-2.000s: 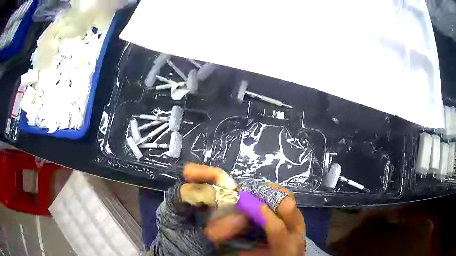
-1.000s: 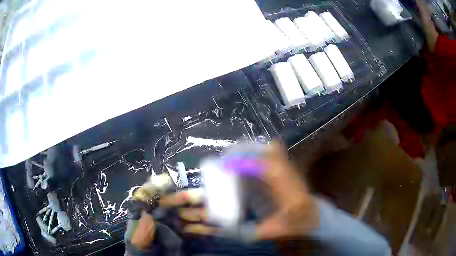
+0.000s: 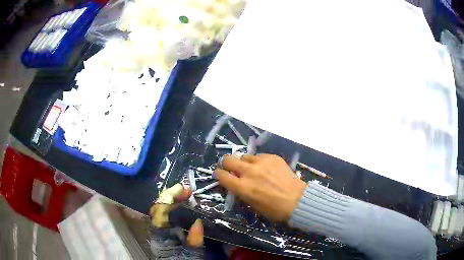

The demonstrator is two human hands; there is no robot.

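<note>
Grey-white T-shaped stemmed parts (image 3: 210, 187) lie in loose groups in a clear blister tray (image 3: 170, 162) on the dark bench. Another lies apart, with its stem (image 3: 313, 170) right of my right hand. My right hand (image 3: 262, 183) is palm down over the groups, its fingertips among the parts; whether it grips one cannot be told. My left hand (image 3: 175, 216), in a grey knit glove with pale fingertip covers, is at the tray's front left edge, fingers apart, with nothing visible in it.
A blue bin (image 3: 135, 165) of small white flat pieces stands left, with a bag of cream foam pieces (image 3: 178, 20) behind it. A large white sheet (image 3: 325, 86) covers the back right. White rectangular units (image 3: 446, 217) are far right. A red stool (image 3: 30, 190) is lower left.
The view has swung back left. A second ago my right hand held a white block; now none shows in it, and it reaches into the stemmed parts. My hands have moved apart.
</note>
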